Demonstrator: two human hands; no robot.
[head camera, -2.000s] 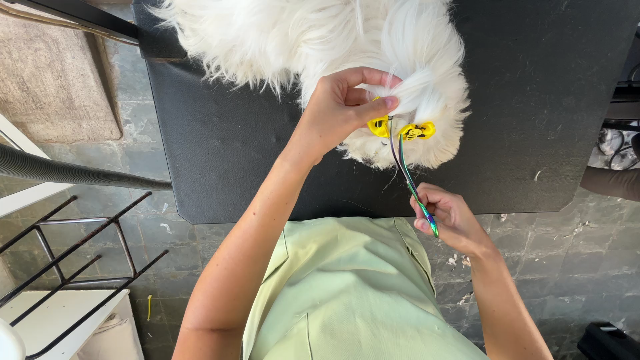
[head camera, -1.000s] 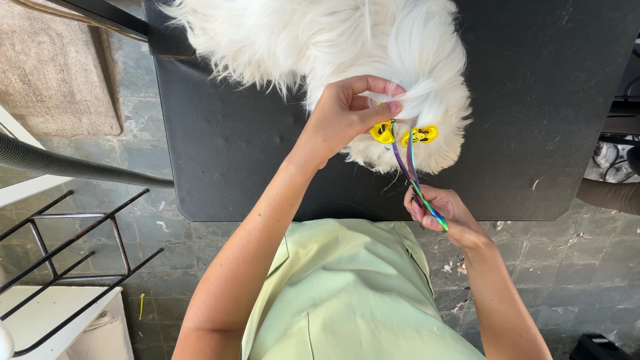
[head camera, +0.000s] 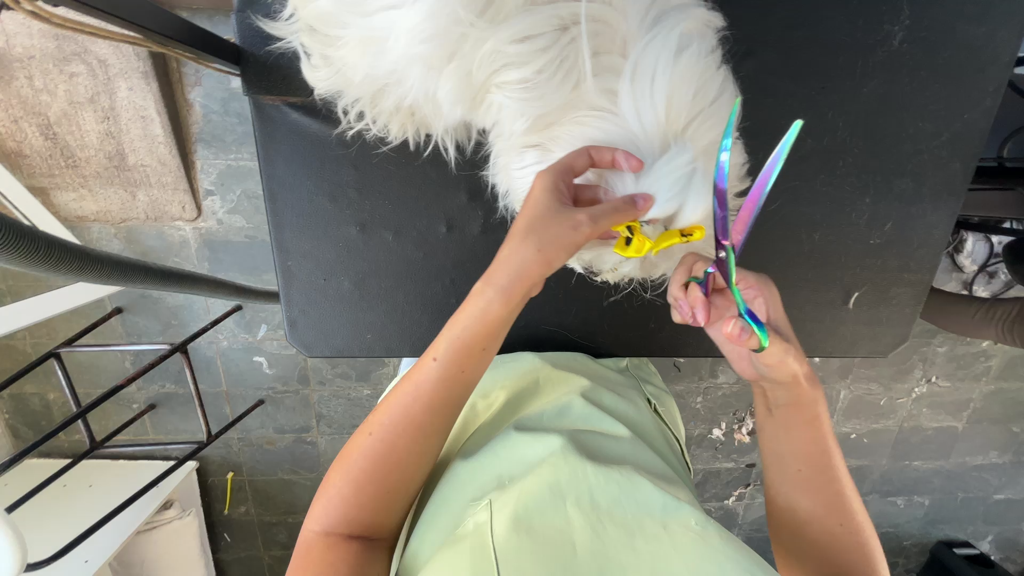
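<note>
A dog with long white fur (head camera: 576, 88) is on a black grooming table (head camera: 384, 240), its head toward me. Two yellow bows with black marks (head camera: 634, 240) sit in the fur of its head. My left hand (head camera: 572, 208) is at the head beside the bows, thumb and fingers around a lock of white fur. In my right hand (head camera: 732, 312) are curved, rainbow-coloured grooming scissors (head camera: 724, 252), blades spread apart and pointing away from me, to the right of the dog's head. The dog's face is hidden.
A ribbed hose (head camera: 136, 268) and a black metal rack (head camera: 120, 392) are at the left, near a beige mat (head camera: 88, 120). Fur clippings (head camera: 740, 428) lie on the tiled floor. A dark bar (head camera: 160, 32) reaches the table's upper left corner.
The scissors have moved away from the bows to the right of the head, and their blades have spread wider. My left hand has stayed at the head.
</note>
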